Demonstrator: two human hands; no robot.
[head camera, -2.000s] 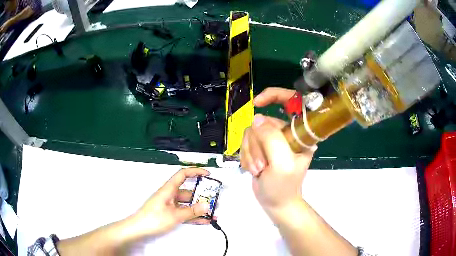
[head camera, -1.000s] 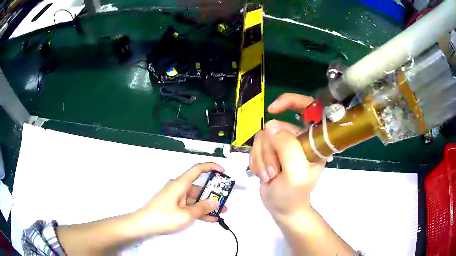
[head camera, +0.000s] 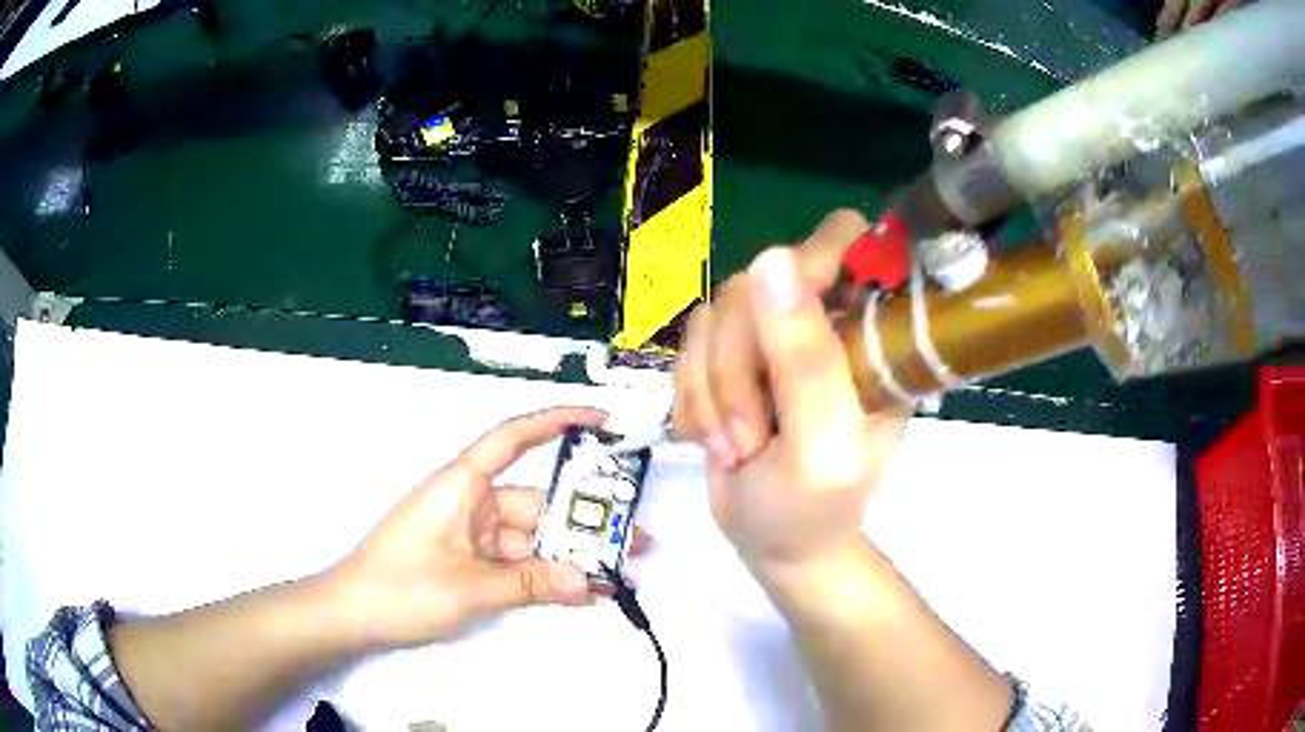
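Observation:
My left hand (head camera: 472, 536) holds the open power adapter (head camera: 590, 508) by its edges, over the white paper. Its board faces up, with white blobs, a yellow-and-dark transformer and a blue part. A black cord (head camera: 640, 615) leaves its lower end and runs down. My right hand (head camera: 794, 415) is closed around the amber barrel of the glue gun (head camera: 988, 322), with the forefinger at the red lever (head camera: 879, 255). The whitish nozzle (head camera: 644, 429) is at the adapter's upper end; whether it touches the board I cannot tell.
White paper (head camera: 215, 458) covers the near worktop. Behind it, black adapters and cord bundles (head camera: 451, 193) lie on the green surface (head camera: 186, 229). A yellow-and-black striped bar (head camera: 668, 250) crosses it. A red basket (head camera: 1259, 529) is at the right. Part of another person's hand (head camera: 1195, 12) shows at the top right.
The nozzle has come to the adapter's upper end. My right forefinger has bent in to the red lever. My left thumb has moved off the board to the adapter's lower edge. The view has shifted.

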